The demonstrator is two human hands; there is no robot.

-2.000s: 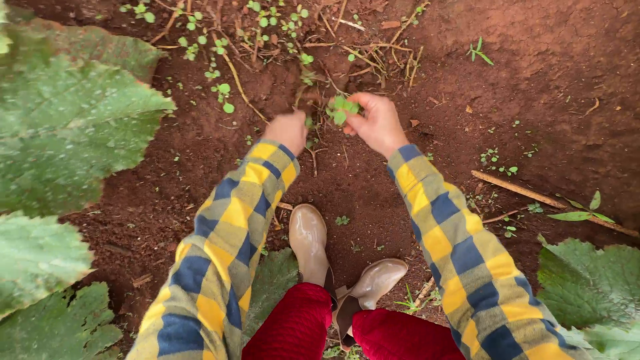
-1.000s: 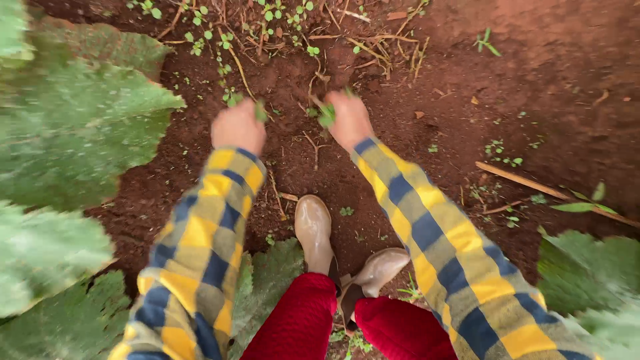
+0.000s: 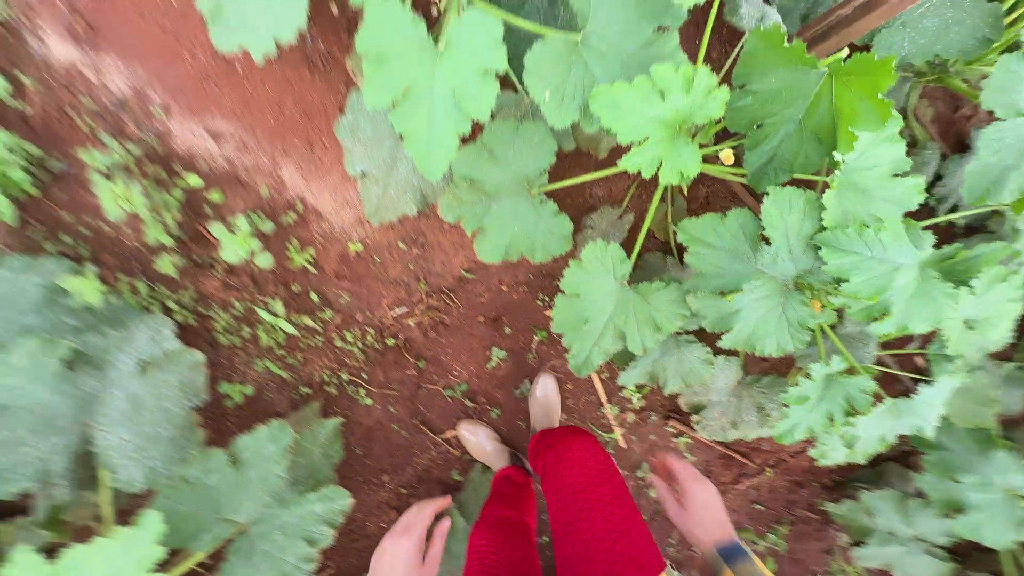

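At the bottom edge, my left hand (image 3: 412, 538) hangs beside the red trouser leg, its fingers apart and nothing seen in it; part of it is cut off by the frame. To the right of the legs, my right hand (image 3: 690, 498) is blurred, with its fingers loosely spread over the reddish soil and nothing visible in them. Small green weeds (image 3: 276, 320) grow on the soil left of centre, away from both hands. Two beige boots (image 3: 546, 402) stand on the ground between the hands.
Broad-leaved squash-like plants (image 3: 768, 280) spread across the right and top, with more large leaves (image 3: 248, 488) at lower left. A pale stick (image 3: 608, 410) lies right of the boots. A brown wooden piece (image 3: 856, 22) shows at the top right.
Both hands have left the soil and weeds in front of the boots and come back beside the legs, apart. The small green sprigs are gone from the fingers. The view has swung widely.
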